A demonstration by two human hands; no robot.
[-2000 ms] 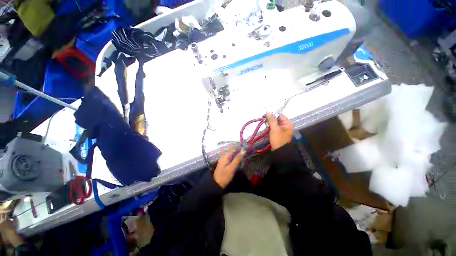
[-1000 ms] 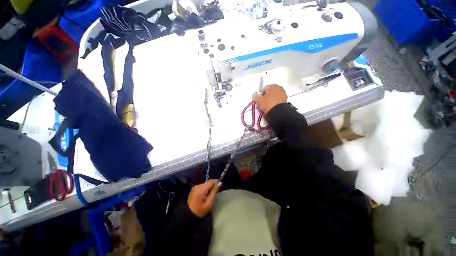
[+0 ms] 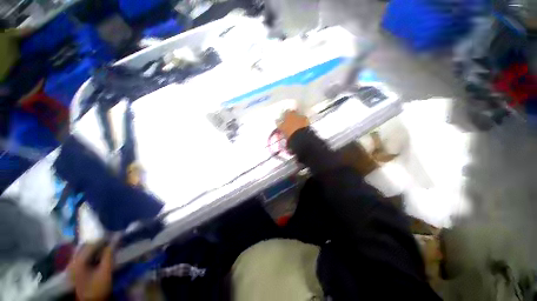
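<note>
The whole view is blurred. My right hand (image 3: 292, 123) is at the sewing machine arm (image 3: 282, 88), closed around the blade end of scissors with red loop handles (image 3: 277, 143). The handles lie on the white table below it. A thin dark cord (image 3: 224, 183) runs from the scissors leftward along the table's front edge. My left hand (image 3: 93, 273) is at the lower left, by the table edge; blur hides whether it holds anything. Navy panels (image 3: 109, 185) lie on the table's left part, their lower end close to my left hand.
Dark strips (image 3: 126, 138) lie beside the navy panels. A dark fabric bundle (image 3: 159, 70) is at the back of the table. White sheets (image 3: 433, 164) are heaped at right. A neighbouring grey machine (image 3: 20, 232) stands at far left. Blue bins (image 3: 421, 23) stand beyond.
My left hand has moved from near my lap to the lower left. The cord now stretches leftward along the table edge. My right hand stays by the machine with the scissors. The view has shifted.
</note>
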